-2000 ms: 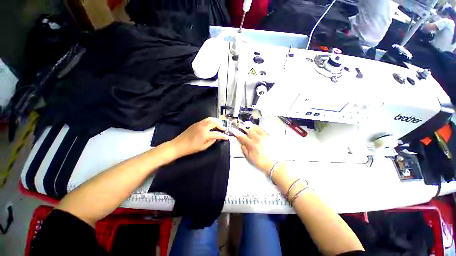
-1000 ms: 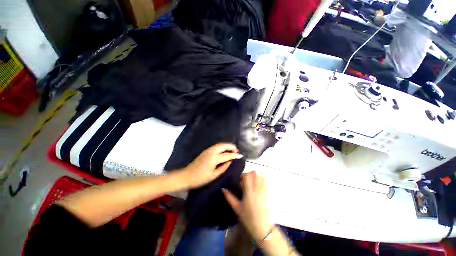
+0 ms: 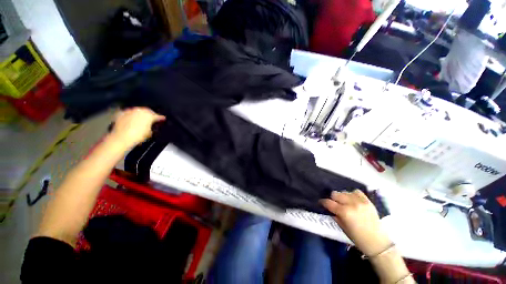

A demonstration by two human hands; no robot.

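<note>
The black garment panel (image 3: 249, 155) lies stretched across the table, from the heap at the left to the right of the needle area. My left hand (image 3: 135, 126) grips black cloth at the table's left end, over the striped tape (image 3: 145, 160). My right hand (image 3: 349, 209) holds the panel's right end near the front edge. The white sewing machine (image 3: 444, 150) stands behind the cloth. Its presser foot (image 3: 320, 133) shows with the panel in front of it, apart from it. The fingertips of both hands are partly hidden in the cloth.
Red-handled snips (image 3: 373, 159) lie under the machine arm. A small dark tray (image 3: 479, 223) is at the right. A red crate (image 3: 166, 213) with black pieces stands at the left front. A yellow crate (image 3: 22, 69) is on the far left. A person in light clothing (image 3: 465, 64) is behind.
The panel has come away from the needle area and is spread along the front of the table. My left hand moved far left, my right hand moved right. The view swung left.
</note>
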